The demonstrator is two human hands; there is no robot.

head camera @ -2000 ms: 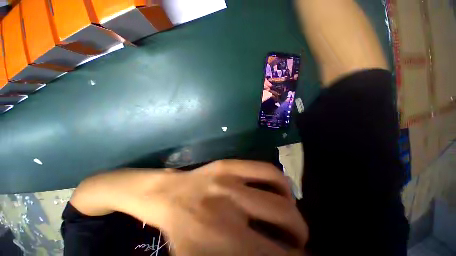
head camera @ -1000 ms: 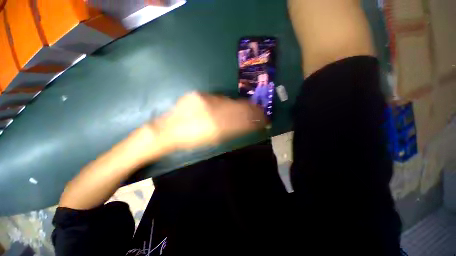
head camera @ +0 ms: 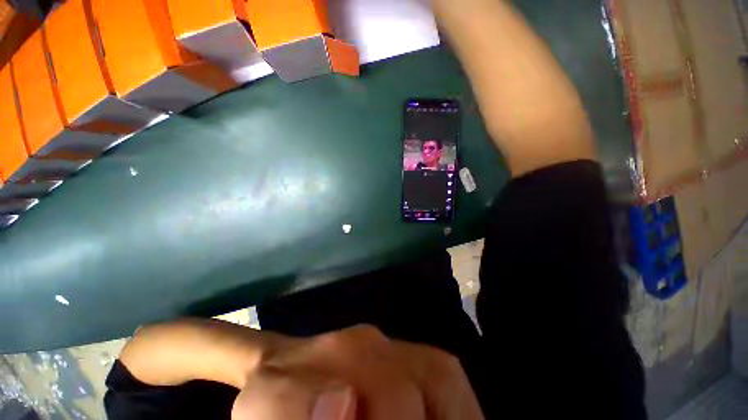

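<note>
My left hand (head camera: 361,381) is large and close to the camera at the bottom, its fingers bent and partly cut off by the edge; whether it holds anything is hidden. My right forearm reaches up past the top edge, and my right hand is out of the picture. A black smartphone (head camera: 431,164) lies flat on the green bench (head camera: 238,189) with its screen lit. Orange product boxes (head camera: 139,41) with white-grey sides stand in a tight row at the upper left. The end box (head camera: 289,41) has an orange flap, with a white lid panel (head camera: 385,29) beside it.
A small white tag (head camera: 467,180) lies beside the phone. White paper scraps (head camera: 346,229) dot the bench. At the right are a brown corrugated carton (head camera: 697,90) with red-printed tape and a blue plastic crate (head camera: 659,246). A littered floor shows below the bench edge.
My left hand has moved from the phone's lower end down towards my body. The phone's screen shows a different picture. The view has shifted, showing more of the row's end.
</note>
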